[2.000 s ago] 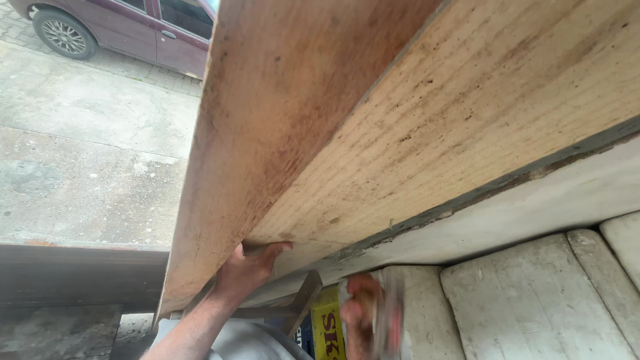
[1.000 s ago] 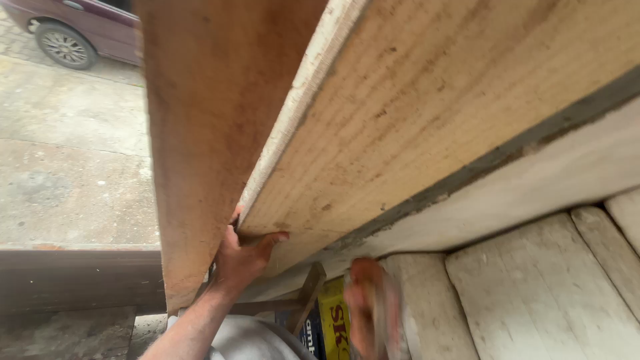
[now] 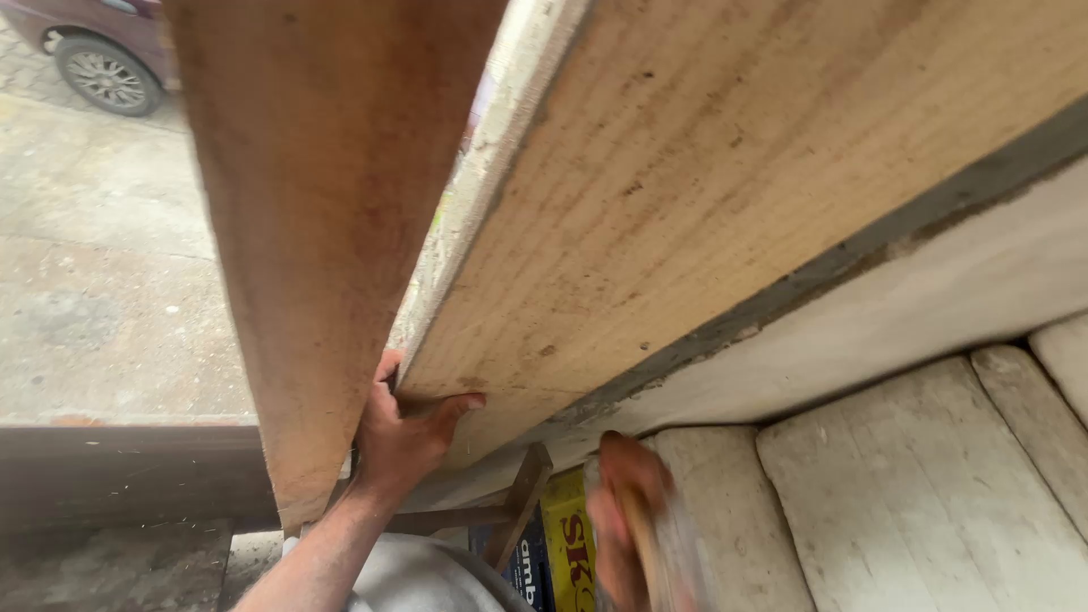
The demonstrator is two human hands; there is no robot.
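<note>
My left hand (image 3: 408, 433) grips the lower end of a long pale wooden board (image 3: 680, 195), thumb on its broad face and fingers around its rough left edge. A darker wooden board (image 3: 314, 212) stands just left of that hand, with a narrow gap between the two. My right hand (image 3: 625, 501), blurred by motion, is shut on a wooden handle (image 3: 639, 544) at the lower middle, below the pale board. The far end of that tool is too blurred to identify.
Dirty off-white upholstered cushions (image 3: 918, 476) line the lower right. A wooden frame piece (image 3: 518, 510) and a yellow box with writing (image 3: 568, 544) are at the bottom. Paved ground and a parked maroon car (image 3: 102, 42) lie at the left.
A gap has opened between the dark board and the pale board, which two seconds ago appeared to meet. The left hand's fingers now reach around the pale board's edge.
</note>
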